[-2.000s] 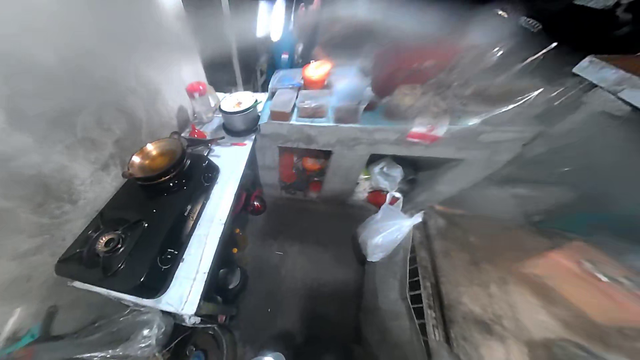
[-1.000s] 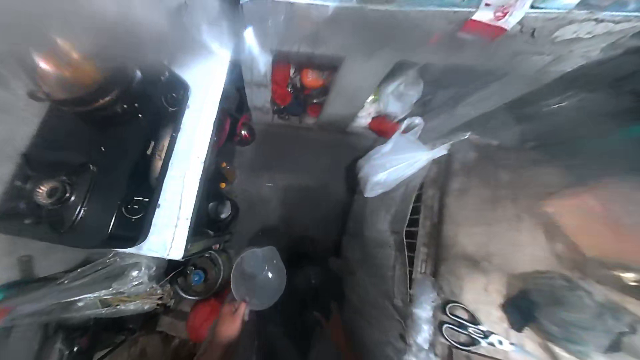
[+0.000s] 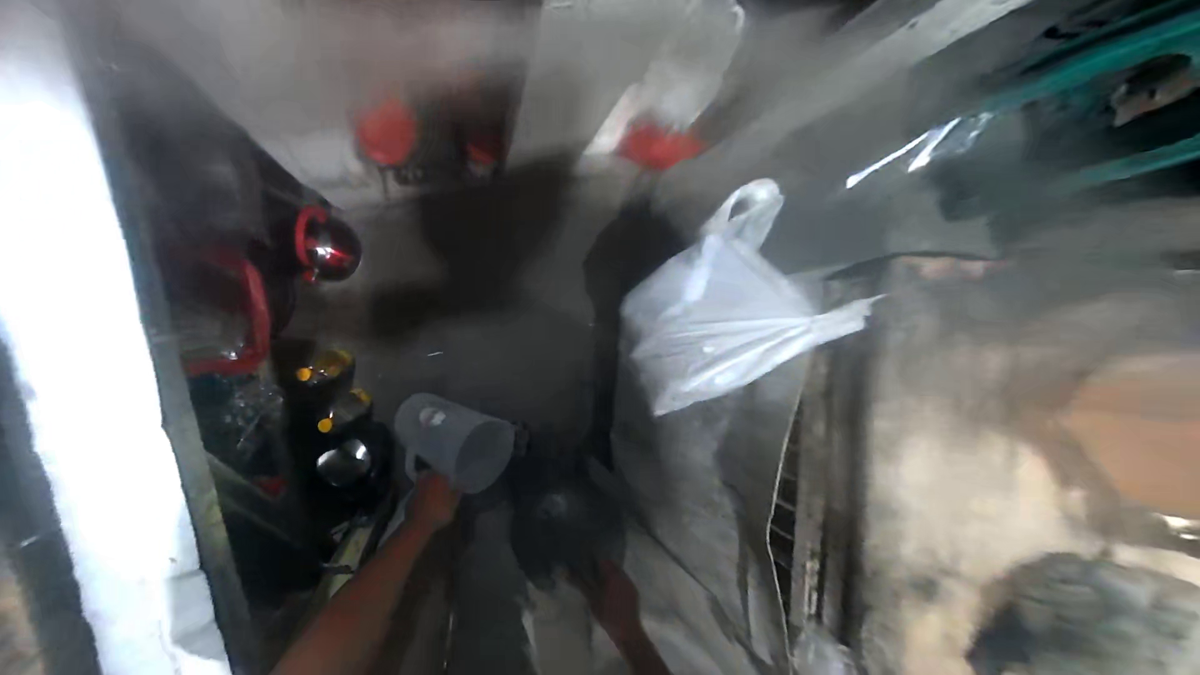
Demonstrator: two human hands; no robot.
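Observation:
My left hand [image 3: 434, 502] grips the handle of a translucent plastic jug [image 3: 459, 441], which is tilted on its side low in the view, its mouth facing lower right. My right hand [image 3: 611, 595] is at the bottom centre, beside a dark round object [image 3: 567, 525], perhaps a lid or pan; blur hides whether the fingers hold it. A knotted white plastic bag [image 3: 722, 323] sits on a grey cloth or sack cover to the upper right of my hands.
Metal pots [image 3: 344, 461] and a red-handled vessel [image 3: 330, 248] stand under the white counter edge [image 3: 103, 375] at left. Red items [image 3: 661, 145] lie by the far wall. To the right is a worn slab [image 3: 947, 422] with a dark cloth [image 3: 1097, 614] on it.
My left hand has turned the jug from mouth-up to lying sideways. My right hand now shows more plainly beside the dark round object. The view has tipped down and closer to the floor.

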